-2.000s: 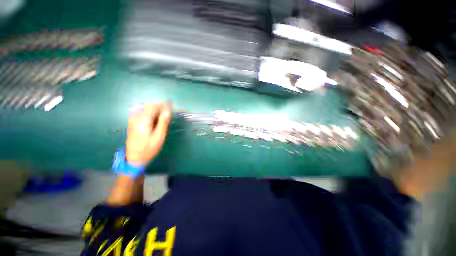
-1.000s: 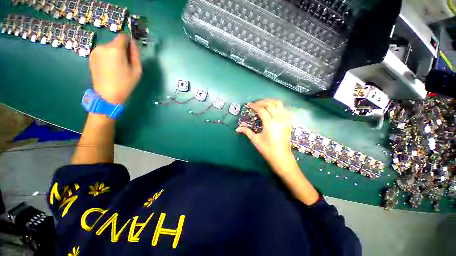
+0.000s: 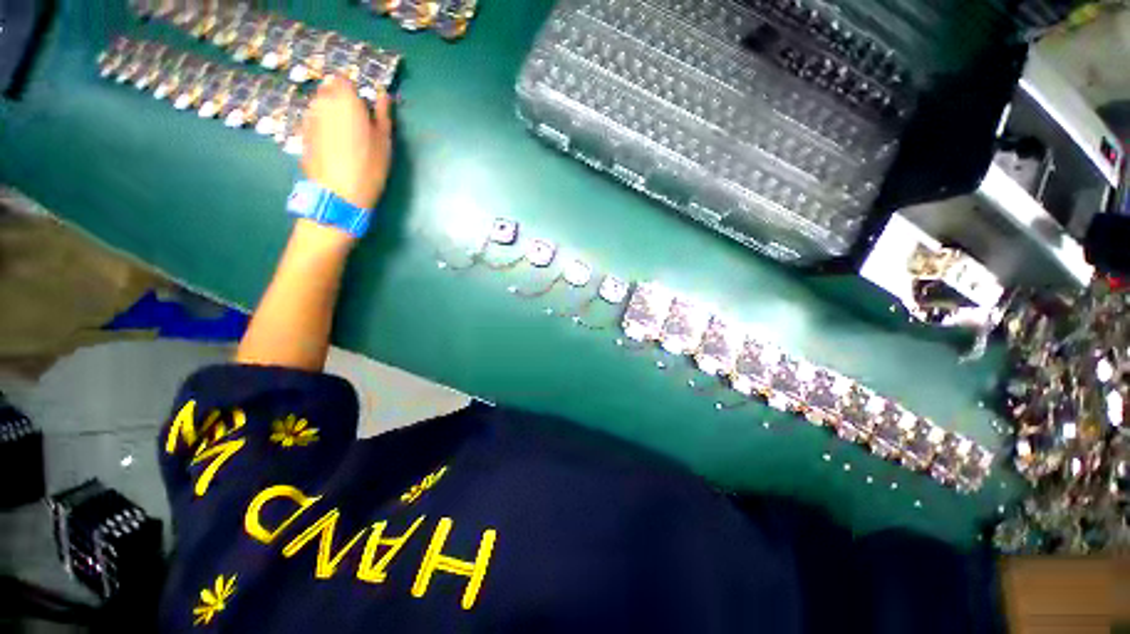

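My left hand [image 3: 346,143], with a blue wristband, is at the right end of the upper-left board rows. Its fingertips touch or cover boards there; whether they grip one is hidden. A slanting row of touching circuit boards [image 3: 818,386] lies right of centre. Several small square wired lens mounts [image 3: 540,253] continue that row up and left, with thin leads below them. My right hand is not visible. My dark right sleeve runs toward the lower right corner, where a brown patch may be my forearm.
Stacked clear ribbed trays [image 3: 706,136] stand at the back centre. A white screw feeder [image 3: 932,270] is right of them. A heap of modules [image 3: 1076,427] lies at the far right. Tiny loose parts lie below the board row. Green mat [image 3: 496,347] covers the bench.
My right hand has left the board row and the picture. The near row's left end shows uncovered. My left hand is now at the upper-left rows' right end; the single board beside it no longer shows separately.
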